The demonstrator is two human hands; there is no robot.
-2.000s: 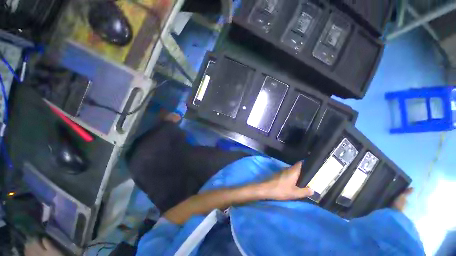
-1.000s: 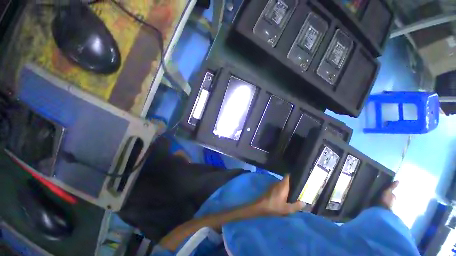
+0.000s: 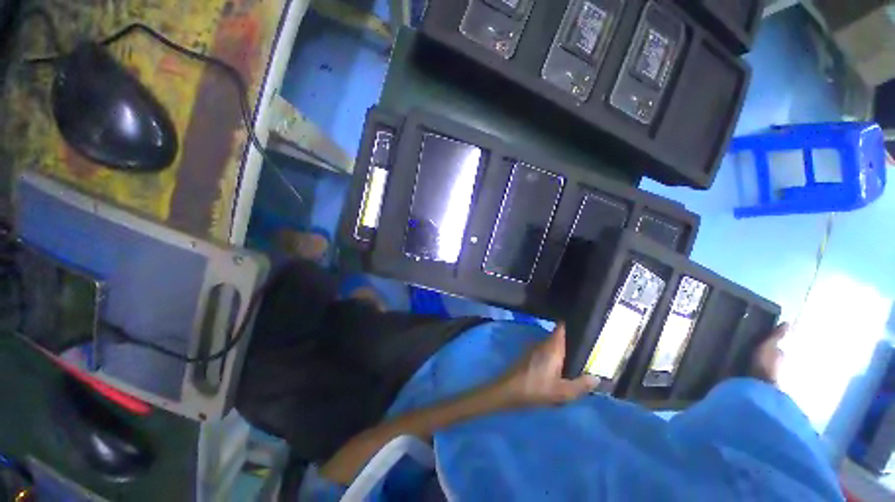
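A black slotted tray (image 3: 724,351) lies tilted near my lap at the lower right, beside other trays. Two phone assemblies without back covers, a left one (image 3: 625,319) and a right one (image 3: 677,328), sit in its slots with silvery upper parts and bright pale lower parts. My left hand (image 3: 557,375) grips the tray's near left corner, with the thumb up along its side. My right hand (image 3: 770,353) holds the tray's right end; its fingers are mostly hidden by the tray and blue sleeve.
Another black tray (image 3: 496,165) holds dark-screened phones. Stacked trays (image 3: 702,127) behind hold phone assemblies. A blue stool (image 3: 810,169) stands on the floor at right. The bench at left carries a black mouse (image 3: 113,108), a coupler plate (image 3: 147,255) with a cable, and a red strip (image 3: 103,387).
The view has shifted, bringing the bench's upper mouse and plate larger into view. Both hands keep their hold on the tray, which shows little movement against the trays around it.
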